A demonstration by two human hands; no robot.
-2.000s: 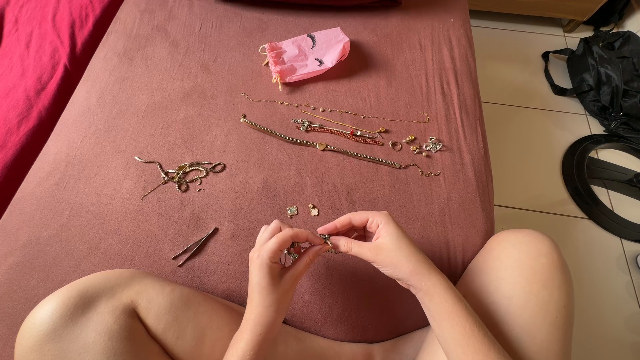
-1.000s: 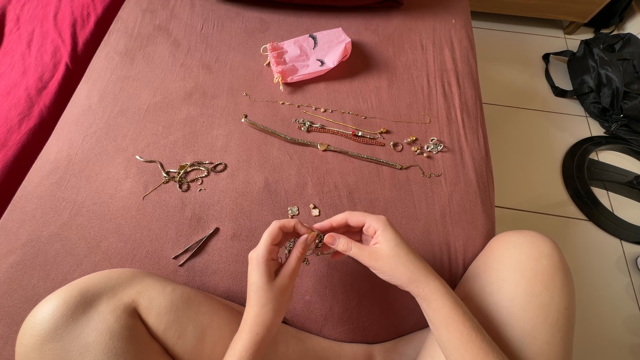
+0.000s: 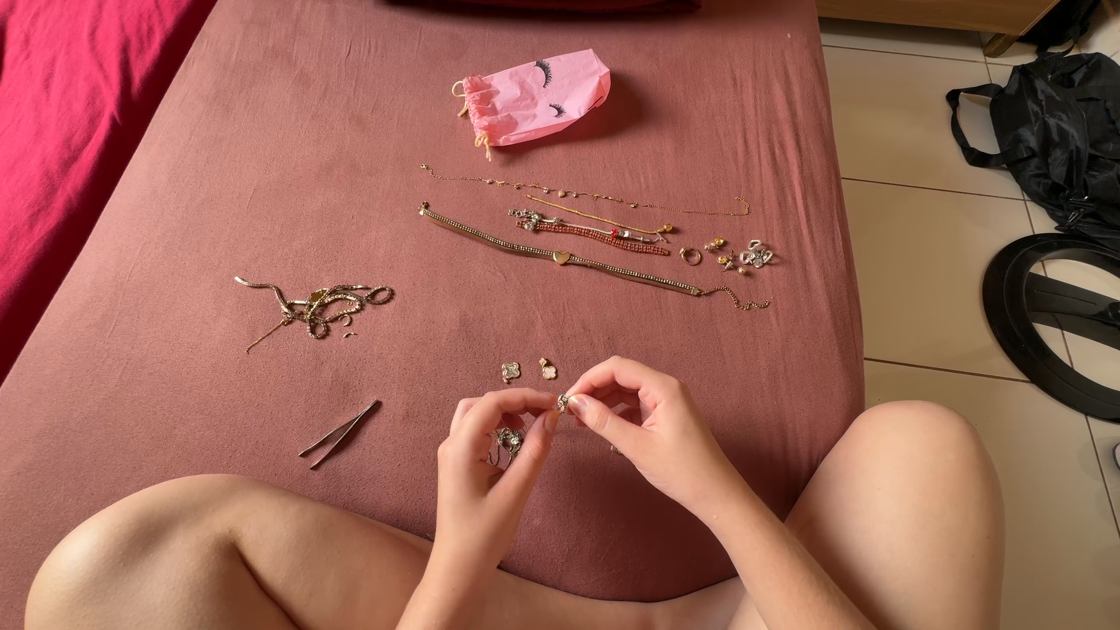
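Between the fingertips of my left hand (image 3: 494,468) and my right hand (image 3: 661,433) is a small silvery jewelry piece (image 3: 563,403), too small to identify. A tangle of silvery jewelry (image 3: 510,440) shows behind my left thumb, partly hidden by the fingers. Just beyond my fingertips lie two clover-shaped pieces, a greyish one (image 3: 511,372) and a pale one (image 3: 548,369) with gold-colored edges. Metal tweezers (image 3: 339,434) rest to the left of my left hand, and a tangled gold-colored chain (image 3: 324,306) lies farther up from them.
Across the bedsheet (image 3: 367,175) lie a long chain with a heart (image 3: 562,258), a red beaded strand (image 3: 612,241), a thin charm necklace (image 3: 560,192), a ring (image 3: 690,255) and a silvery piece (image 3: 757,254). Beyond is a pink drawstring pouch (image 3: 542,96). A black bag (image 3: 1063,131) sits on the floor.
The jewelry at my fingertips has shifted, and a small piece now stands clear between both hands, apart from the tangle behind my left thumb. The items laid on the sheet have not moved.
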